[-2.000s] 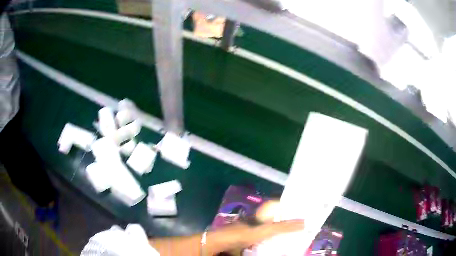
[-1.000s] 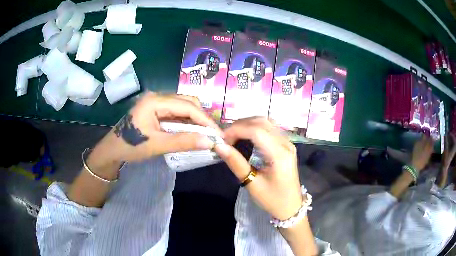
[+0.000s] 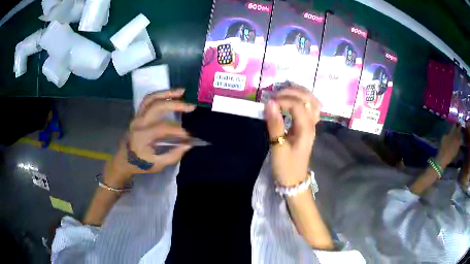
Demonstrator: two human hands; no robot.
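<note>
Several pink-and-black smartwatch boxes lie in a row on the bench; the leftmost box (image 3: 234,49) is nearest my hands. My right hand (image 3: 294,116) pinches the right end of a long white sticker (image 3: 238,107), which lies along or just over that box's bottom edge. Whether it touches the box I cannot tell. My left hand (image 3: 157,131) is curled around the white label sheet (image 3: 150,81), whose upper part stands out above the fingers. A thin edge of the sheet points right from the left fingertips.
Curled white backing paper (image 3: 77,54) is heaped on the dark green bench (image 3: 178,46) at the left. More pink boxes (image 3: 439,87) stand at the far right, near another person's hand (image 3: 449,145). A yellow line crosses the grey floor at the lower left.
My hands were together over the label sheet; they are now apart. My right hand has drawn the long white sticker to the leftmost box. The view has shifted, with the boxes higher and further right.
</note>
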